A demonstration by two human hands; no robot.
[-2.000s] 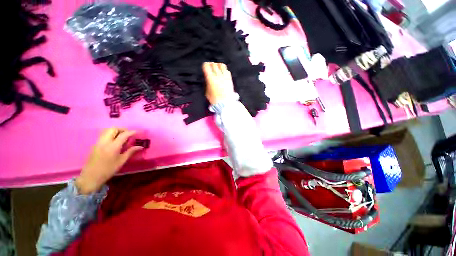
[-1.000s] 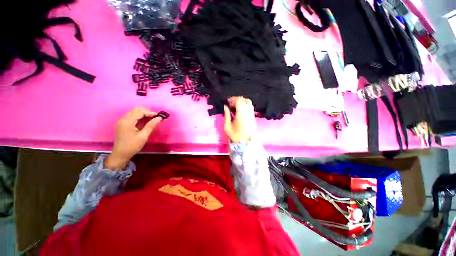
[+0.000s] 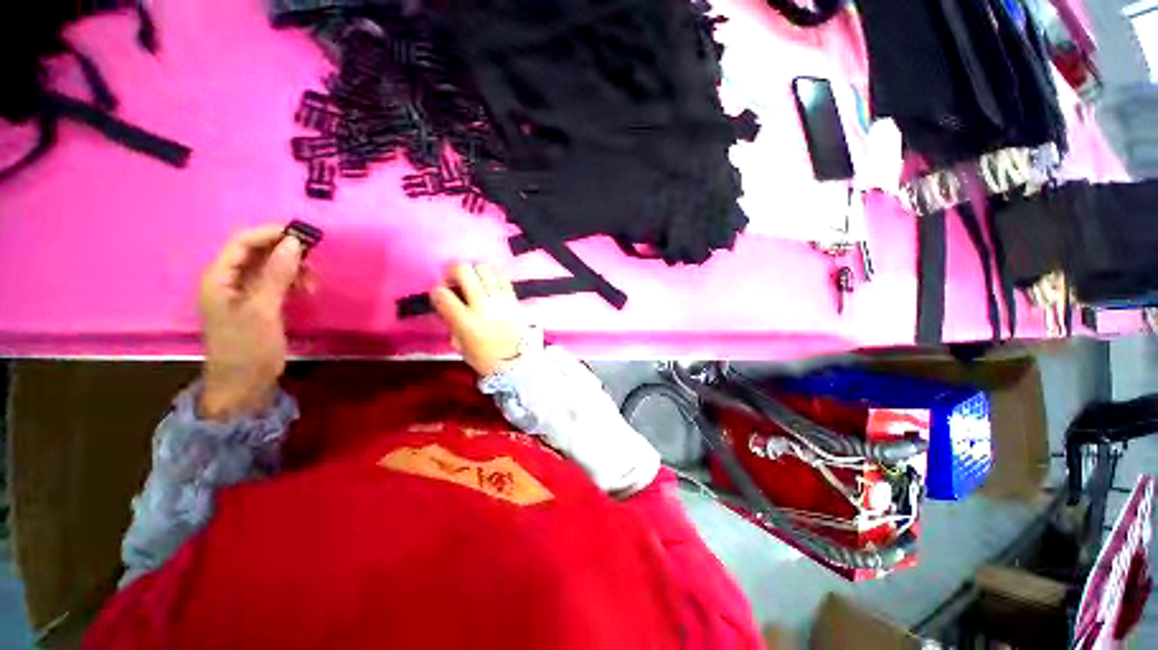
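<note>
My left hand [image 3: 254, 298] pinches a small black slide buckle [image 3: 302, 235] between thumb and fingertips, raised over the pink table [image 3: 76, 279]. My right hand [image 3: 480, 311] is near the table's front edge, fingers on a black webbing strip [image 3: 556, 288] that sticks out on both sides of the hand. Another strip [image 3: 587, 274] lies slanted beside it, at the foot of the webbing pile [image 3: 610, 127]. The loose buckle heap [image 3: 381, 108] lies left of the pile.
A tangled black heap [image 3: 121, 127] lies far left. A smartphone [image 3: 823, 127] and keys [image 3: 843, 282] lie right of the pile. Black fabric panels [image 3: 952, 76] are stacked at right, with straps [image 3: 931, 279] near the edge. A red bag [image 3: 813, 476] and blue box [image 3: 959, 444] are below.
My right hand has come away from the pile, leftward toward my left hand, with a webbing strip. My left hand still holds the buckle, now more upright. The view has shifted.
</note>
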